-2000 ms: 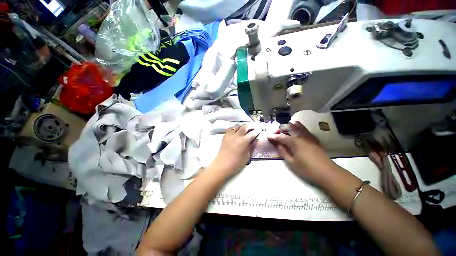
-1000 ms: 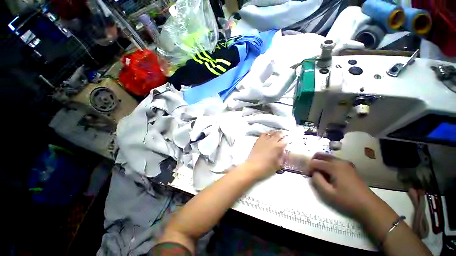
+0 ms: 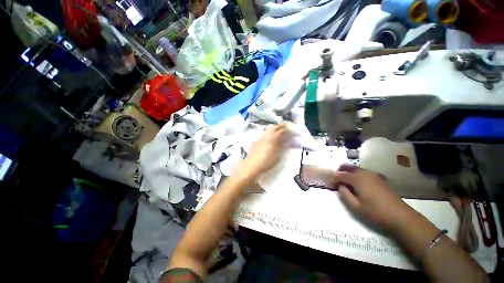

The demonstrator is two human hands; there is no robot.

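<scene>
My left hand [image 3: 271, 145] is blurred, over the right part of the grey fabric heap [image 3: 185, 157], with whitish fabric at its fingers; whether it grips a piece I cannot tell. My right hand [image 3: 359, 188] lies right of the needle plate area [image 3: 319, 172], its curled fingertips at the plate's right edge; whether they hold anything is hidden. The presser foot and needle [image 3: 337, 145] are under the left end of the white sewing machine head [image 3: 381, 105], above and behind my right fingertips.
A ruler [image 3: 331, 241] runs along the table's front edge. A cord bundle [image 3: 464, 224] and a red tool [image 3: 486, 223] lie at right. Blue fabric [image 3: 235, 108], a black garment with yellow stripes [image 3: 221, 88], a red bag [image 3: 163, 97] and a clear bag [image 3: 204, 50] are behind the heap.
My left hand has moved from beside the plate, away to the left and back over the heap. The plate's left end is now uncovered. My right hand stays by the plate. The view has shifted.
</scene>
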